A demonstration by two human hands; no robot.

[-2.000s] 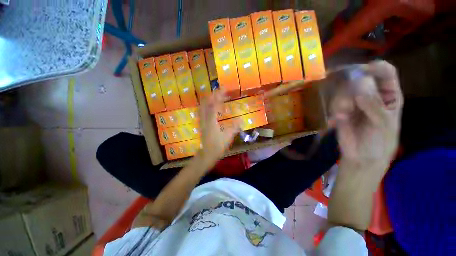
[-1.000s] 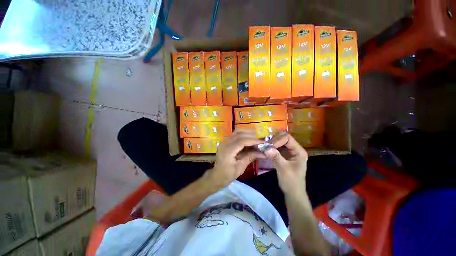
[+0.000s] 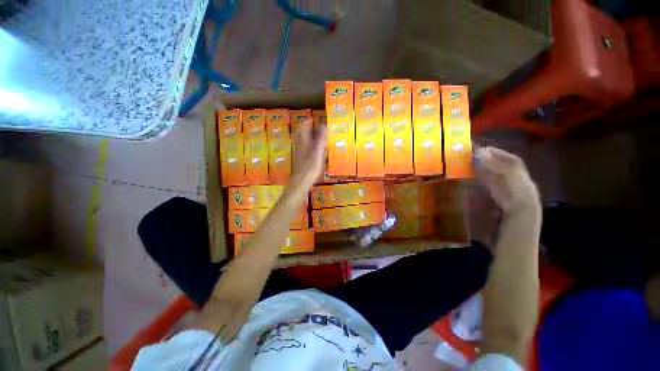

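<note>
An open brown carton (image 3: 213, 217) sits at my lap with orange-yellow retail boxes (image 3: 347, 196) inside, some upright and some lying flat. A raised row of five upright retail boxes (image 3: 398, 130) stands over the carton's back right. My left hand (image 3: 310, 156) is at the row's left end, blurred; whether it grips cannot be told. My right hand (image 3: 506, 181) is by the row's right end, fingers bent and blurred; a small pale spot shows at its fingertips. A crumpled silvery clear piece (image 3: 375, 232) lies near the carton's front edge.
A speckled tabletop (image 3: 108, 65) is at the upper left, with blue legs (image 3: 282, 54) beside it. Closed cartons (image 3: 54, 311) are at the lower left. A red-orange stool (image 3: 564, 80) is at the upper right, and something blue (image 3: 601, 330) is at the lower right.
My hands were together in front of the carton one second ago, fingers on a small silvery piece. They have parted and moved out to the two ends of the raised row. The view has shifted.
</note>
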